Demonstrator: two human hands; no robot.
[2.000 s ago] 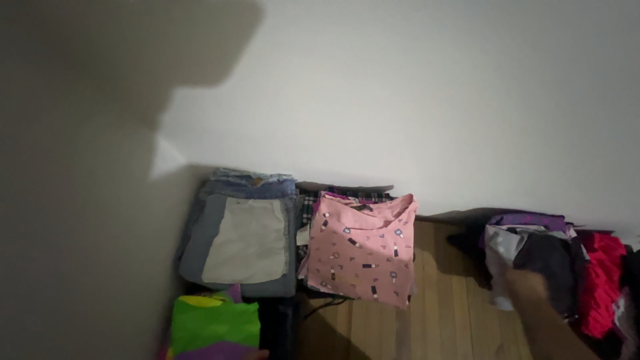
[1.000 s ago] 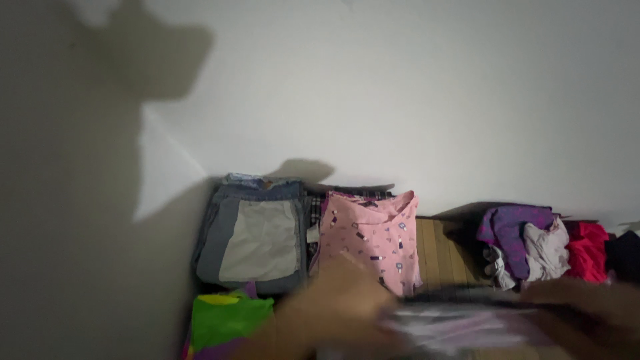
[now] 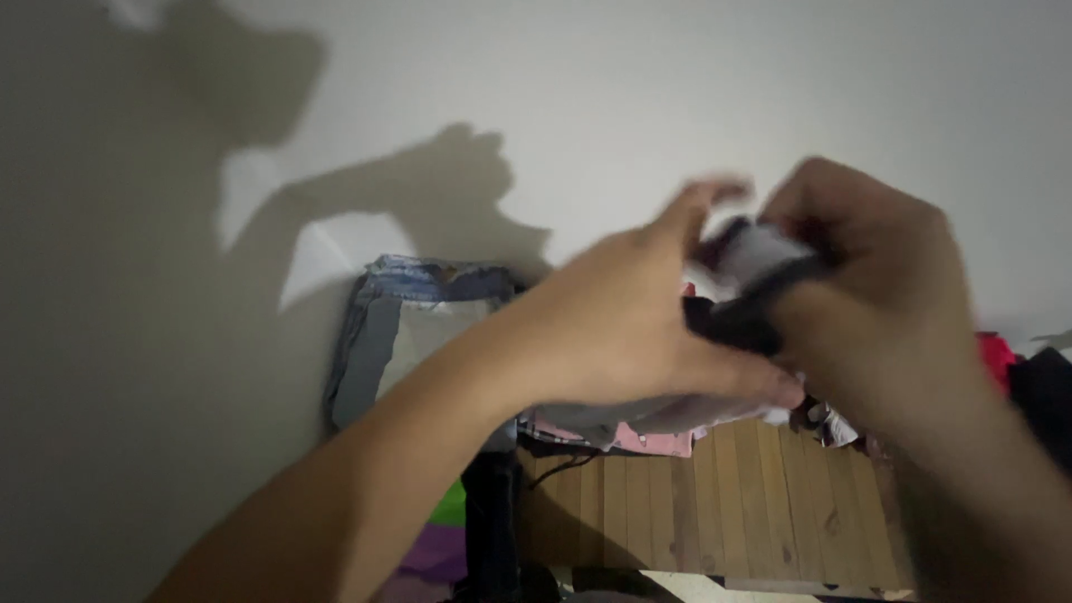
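Both hands are raised in front of the wall around a dark and light-grey garment (image 3: 737, 322), blurred by motion. My right hand (image 3: 871, 276) is closed on its bunched dark edge. Palm toward the cloth, my left hand (image 3: 662, 310) has its thumb and fingers spread at the left side of the bunch; whether it grips any of it cannot be told. Grey cloth hangs under the left hand. Below and behind it lies a pink printed garment (image 3: 653, 440), mostly hidden. The left forearm partly covers a stack of folded denim and grey clothes (image 3: 368, 364).
A slatted wooden surface (image 3: 712, 511) spreads below the hands. Green cloth (image 3: 450, 505), purple cloth (image 3: 435, 548) and dark cloth (image 3: 492, 528) lie at the lower left. Red (image 3: 997, 360) and black clothes (image 3: 1043, 394) lie at the right. A pale wall (image 3: 603, 109) stands behind.
The right-hand pile was being touched two seconds ago; one second ago both hands were low with a blurred garment. Now both hands and the garment are higher, before the wall.
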